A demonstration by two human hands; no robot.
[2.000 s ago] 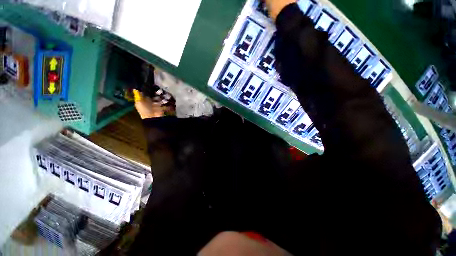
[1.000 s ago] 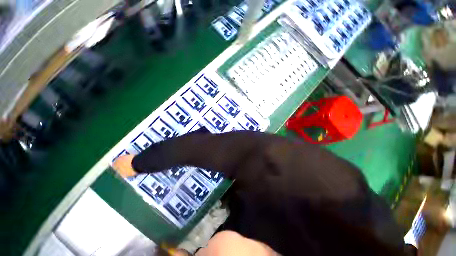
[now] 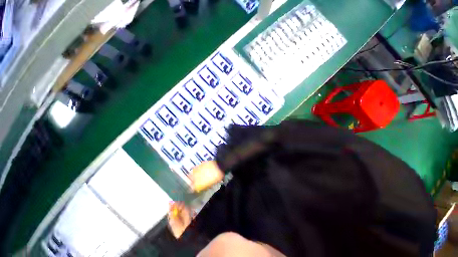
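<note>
A panel sheet [image 3: 201,123] with rows of blue-bordered panels lies on the green bench in front of me. My right hand [image 3: 206,176] is over its near left corner, with the sleeve covering part of the near rows. A yellow tip shows on it. My left hand [image 3: 179,219] is low and left of it, at the bench's near edge, also with a yellow tip. The hands are a little apart. Both are small and blurred; whether they hold anything cannot be told.
A clear parts tray [image 3: 301,42] with rows of pale parts lies right of the sheet. White sheets [image 3: 125,190] lie at the left. The conveyor [image 3: 165,55] runs behind the pale rail. A red stool [image 3: 379,105] stands below at right.
My right hand has moved from the sheet's far left corner to its near left corner. My left hand has come clearly into view. The panel stack beyond the tray is gone.
</note>
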